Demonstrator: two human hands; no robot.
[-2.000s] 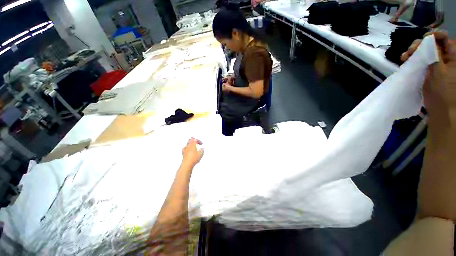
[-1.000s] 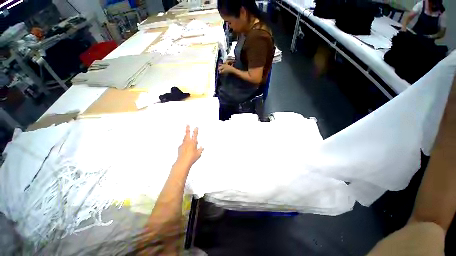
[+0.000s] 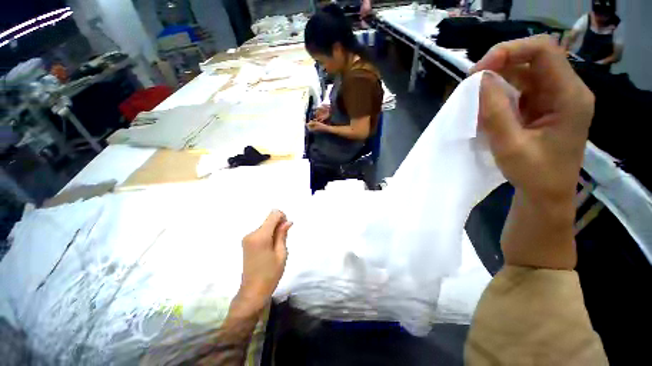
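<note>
My right hand is raised at the right and pinches the upper end of a white cut panel between thumb and fingers. The panel hangs in a slope down onto the white panel stack, which overhangs the table edge. My left hand is low over the white fabric near the middle, with thumb and fingertips close together. Glare hides whether fabric is between them. A tangled pile of narrow white strips lies at the lower left, blurred.
A person sits at the long table's right side. Black cloth and grey stacked panels lie farther up the table. Another table stands beyond the aisle. A second person is at the far right.
My right hand has come back into view, moving inward from the right edge with the panel's end. My left hand has lowered slightly, and its spread fingers have closed together.
</note>
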